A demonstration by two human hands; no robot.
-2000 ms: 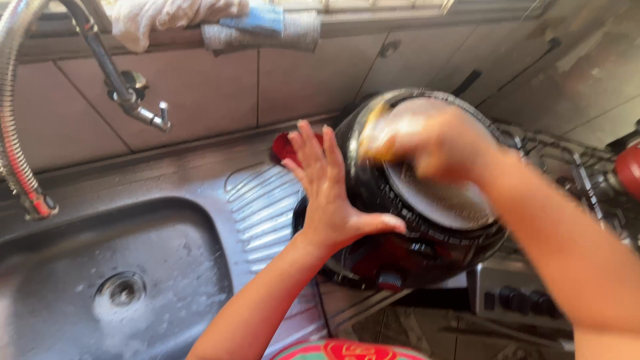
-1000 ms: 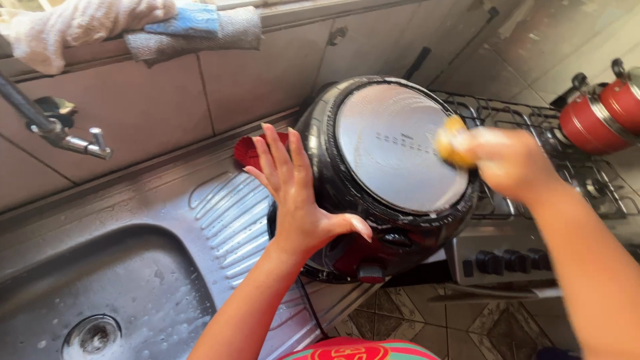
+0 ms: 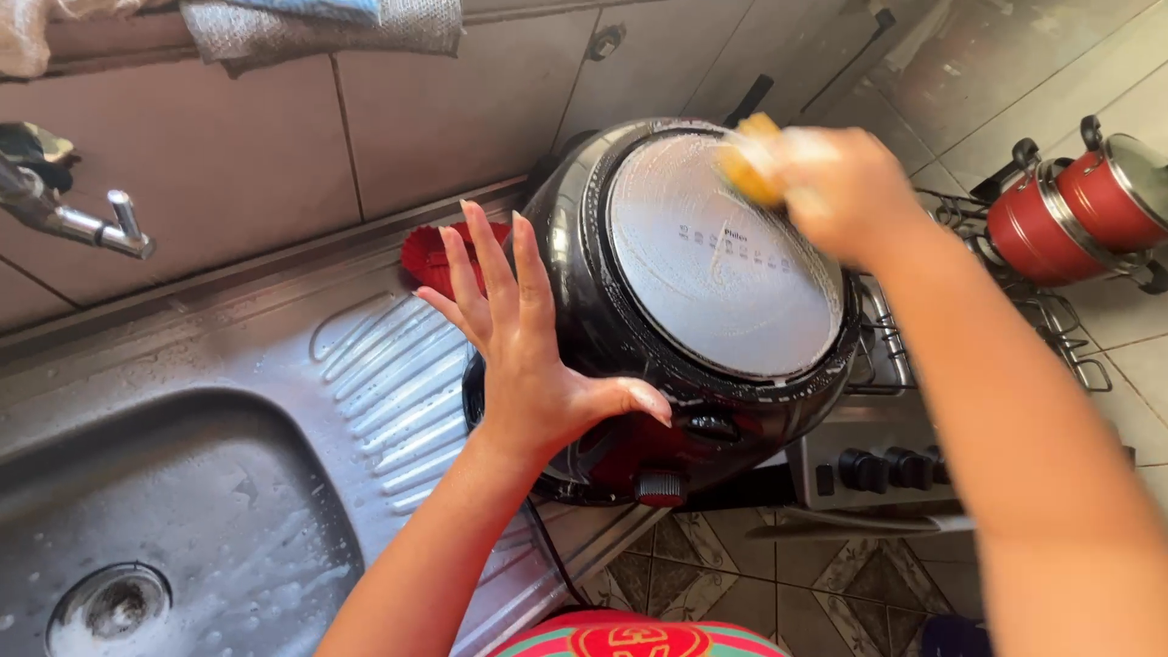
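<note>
A black rounded air fryer (image 3: 584, 246) with a silvery round top plate (image 3: 721, 274) stands on the ribbed drainboard, beside the stove. Thin suds streak the plate and wet its black rim. My left hand (image 3: 525, 365) is spread against the appliance's near left side, fingers apart, thumb by the front. My right hand (image 3: 839, 187), blurred and soapy, holds a yellow sponge (image 3: 753, 169) at the plate's upper right edge. A dark red fluted item (image 3: 429, 260) lies behind my left fingers, partly hidden.
A steel sink basin (image 3: 210, 474) with a drain is at lower left, under a chrome faucet (image 3: 100, 228). A gas stove (image 3: 876, 429) and two red pots (image 3: 1040, 228) are at right. Grey cloth (image 3: 338, 32) lies on the ledge. A dark cord (image 3: 552, 547) runs down the counter's front.
The sponge in my right hand has moved from the plate's right side to its upper edge. My left hand stays spread against the air fryer. The view has shifted.
</note>
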